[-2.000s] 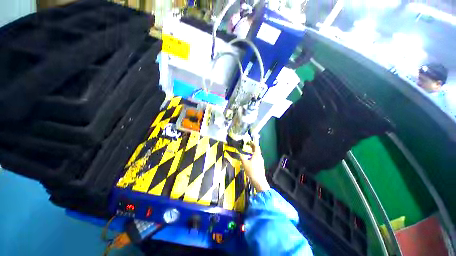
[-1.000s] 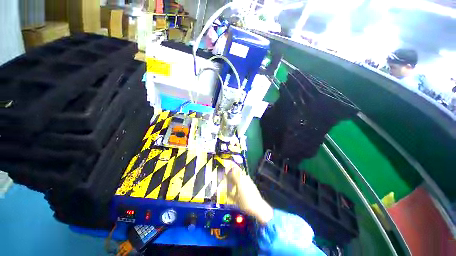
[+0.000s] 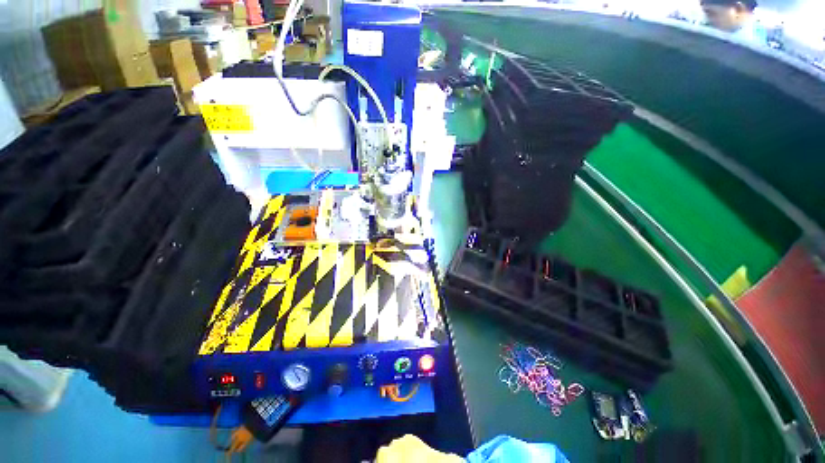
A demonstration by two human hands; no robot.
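Note:
My right hand is at the bottom edge, cut off and blurred, with a blue sleeve beside it. Its fingers and anything in them cannot be made out. My left hand is out of the picture. In front stands the press, its silver press head above the back right of the striped bed. A dark fixture nest under the head is hard to make out. An orange fixture block with a dark centre sits on the plate to the left. A red-lit button and a green-lit button show on the front panel.
Tall stacked black trays stand left; more black trays stand behind right. A black compartment tray lies right of the press. Below it are tangled coloured wires and small electronic units. A metal rail curves along the right.
My right hand has withdrawn from the fixture area under the press head to the bottom edge. The view has shifted, bringing the wires and small units into the picture.

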